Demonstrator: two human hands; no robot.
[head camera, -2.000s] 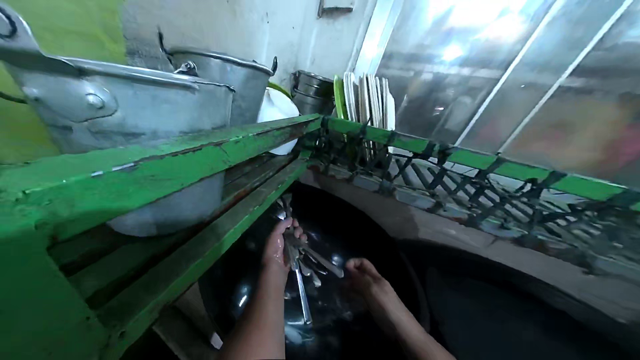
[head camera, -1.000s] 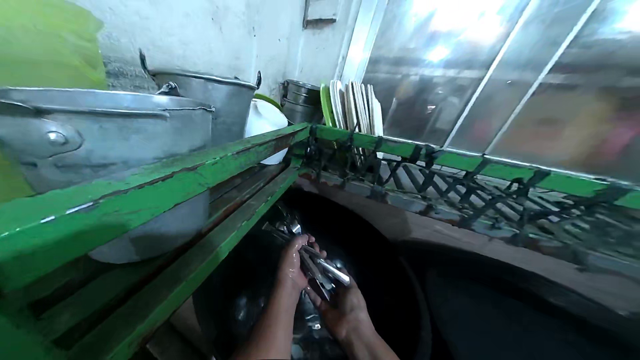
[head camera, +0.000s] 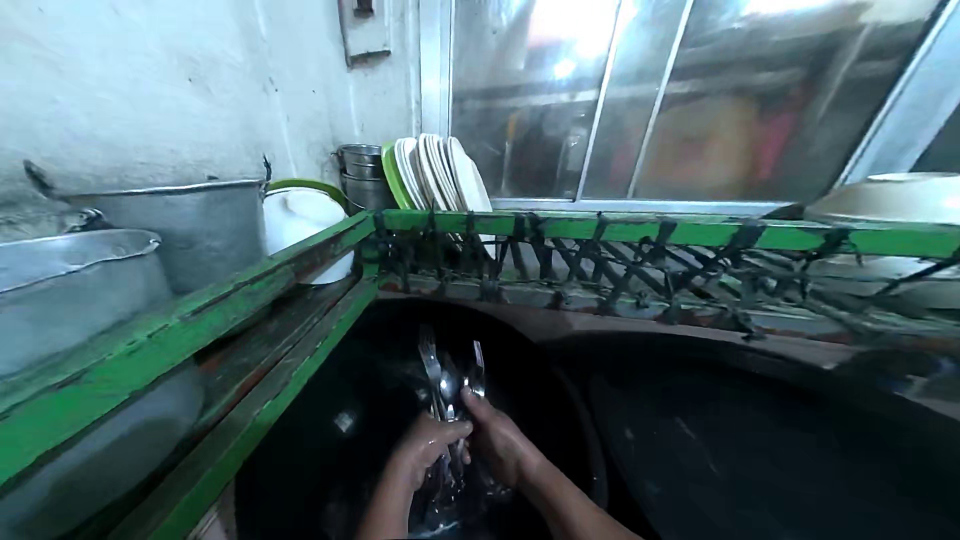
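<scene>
Wet metal cutlery (head camera: 448, 384), forks and spoons among it, is bunched in my left hand (head camera: 426, 448), heads pointing away from me. My right hand (head camera: 501, 444) is close beside it, thumb and fingers on another metal utensil (head camera: 478, 360) that stands up at the right of the bunch. Both hands are inside a large round black tub (head camera: 559, 397) with water in it. Some shiny metal shows in the water below my hands, too blurred to name.
A second black tub (head camera: 750, 450) adjoins on the right. A green wooden rack (head camera: 247, 300) runs along the left and back, holding metal pots (head camera: 187, 225), a white container (head camera: 300, 221) and upright plates (head camera: 435, 172). Pale bowls (head camera: 892, 199) are at the right, below a window (head camera: 540, 97).
My right hand, apart from the cutlery two seconds ago, has come in beside my left hand and touches the utensils. The view has turned to the right.
</scene>
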